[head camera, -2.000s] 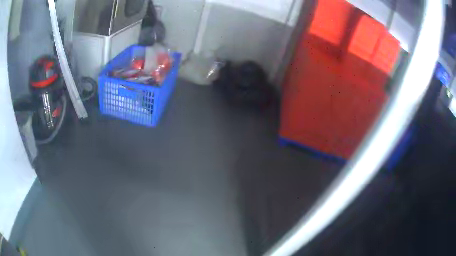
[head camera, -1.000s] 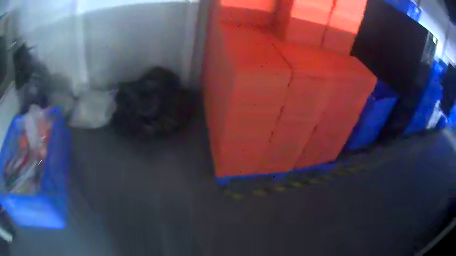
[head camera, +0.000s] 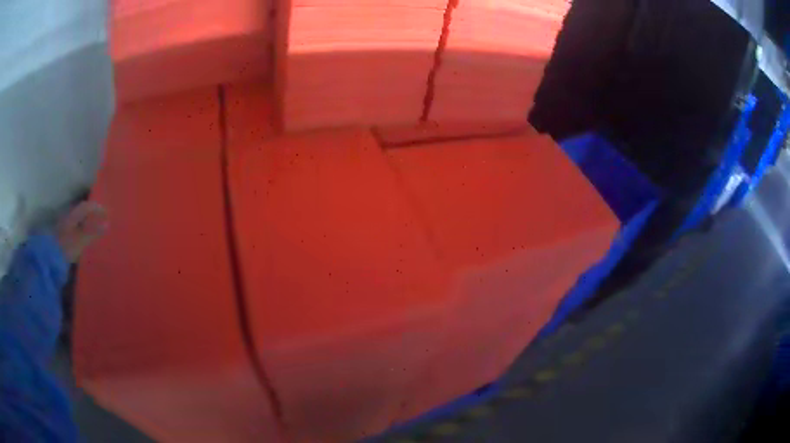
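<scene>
Large stacks of red-orange foam boards (head camera: 338, 234) fill the middle of the view, side by side with dark gaps between them. Taller foam stacks (head camera: 355, 69) rise at the back. My left hand (head camera: 84, 227), in a blue sleeve, is at the left edge of the foam with its fingers bent. It is small and blurred, and whether it touches the foam cannot be told. My right hand is not in view.
A blue pallet edge (head camera: 572, 298) shows under the foam. A blue crate or bin (head camera: 611, 173) stands behind at the right. Yellow-black floor tape (head camera: 554, 372) runs along the grey floor. A pale wall (head camera: 48, 112) is at the left.
The view has moved right and close up to the foam stacks. The blue crate with waste and the black bag have left the view. My left hand has come in at the left.
</scene>
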